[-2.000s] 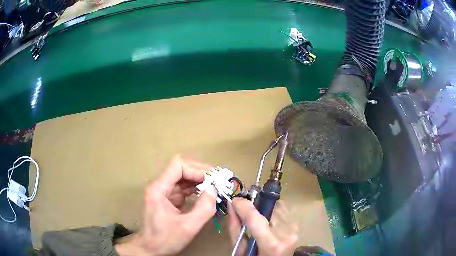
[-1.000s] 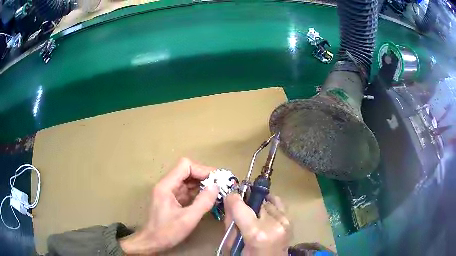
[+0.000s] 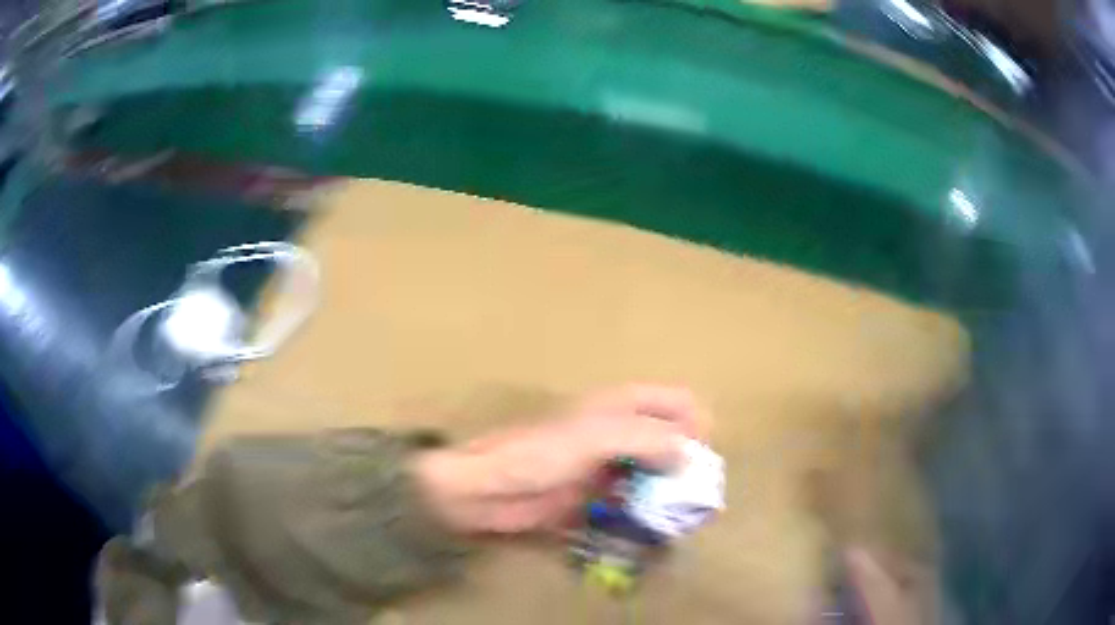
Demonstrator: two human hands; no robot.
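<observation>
The frame is strongly blurred. My left hand (image 3: 563,464) comes in from the left in a dark olive sleeve and holds the white plastic housing (image 3: 680,491) above the cardboard sheet (image 3: 489,293). Dark parts with a yellow-green block (image 3: 611,576) hang below the housing, beside the fingers. My right hand (image 3: 890,592) is a blur at the bottom right, cut off by the edge. A dark streak lies beside it, too blurred to name. I cannot tell what the right hand holds.
A white adapter with looped cord (image 3: 202,324) lies left of the cardboard. The green belt (image 3: 550,134) runs across behind the cardboard. A small whitish item (image 3: 479,15) is at the top edge on the belt. The right side is blurred and dark.
The view has swung left. The two hands have come apart, with the white housing staying in my left hand. The fume hood, solder reel and iron tip no longer show clearly.
</observation>
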